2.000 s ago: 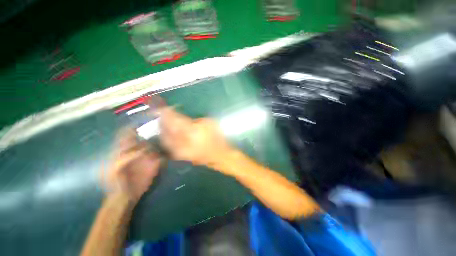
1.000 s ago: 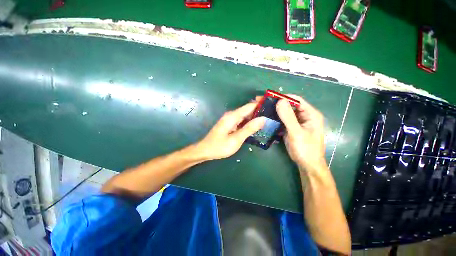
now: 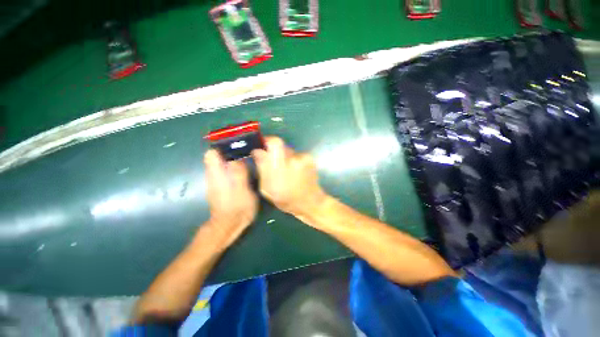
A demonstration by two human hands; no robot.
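A phone (image 3: 237,143) with a red far edge and a black upper face is held low over the dark green bench. My left hand (image 3: 227,184) grips its left side and my right hand (image 3: 283,172) grips its right side. The hands are close together, and they cover the near part of the phone. The picture is slightly blurred, so fine detail on the black face cannot be told.
A pale worn ledge (image 3: 230,91) divides the bench (image 3: 151,204) from the green conveyor belt (image 3: 177,52). Several red-edged phones lie on the belt, one with green board showing (image 3: 242,34). A shiny black pocketed tray (image 3: 454,171) sits at the right. Brown carton-like material (image 3: 575,230) is below it.
The view has turned and shifted, so hands and phone now appear further left and the tray shows more fully. The phone's lower part is now covered by my hands. Both hands still hold it.
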